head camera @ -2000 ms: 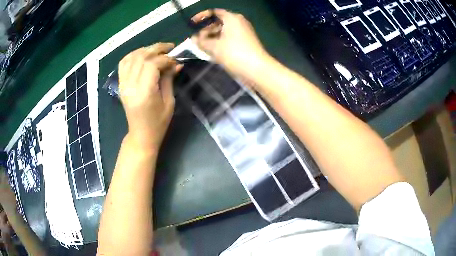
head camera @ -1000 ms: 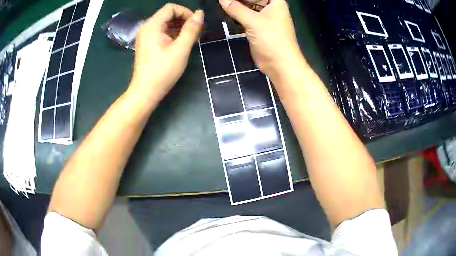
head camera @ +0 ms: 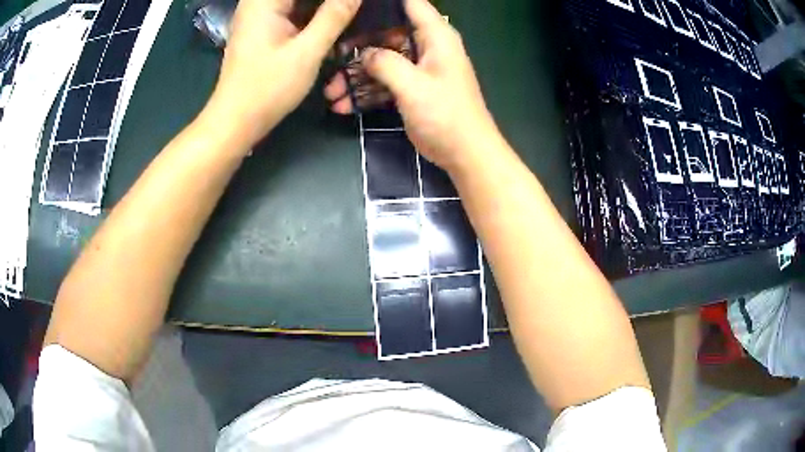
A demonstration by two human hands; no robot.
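My right hand [head camera: 432,88] holds a small black plastic frame [head camera: 369,84] near the top edge of the picture, its thumb across it and fingers showing through its opening. My left hand [head camera: 287,44] is at the frame's upper left; its fingertips are partly cut off by the top edge, and a dark piece lies between the hands. I cannot tell whether it is part of the frame. A sticker sheet [head camera: 402,240] with two columns of glossy black squares lies below the hands, its near end hanging over the bench edge. Its far end is hidden by the frame and right hand.
Spare sticker sheets [head camera: 78,168] and white sheet skeletons [head camera: 18,159] lie at the left. A crumpled clear scrap [head camera: 212,19] is beyond my left wrist. A shiny black blister tray [head camera: 609,177] with white-outlined parts is at the right. The bench edge [head camera: 256,327] runs below my forearms.
The view has shifted. My hands have come together around the frame, which now shows more fully below my right thumb. The sticker sheet stays on the bench.
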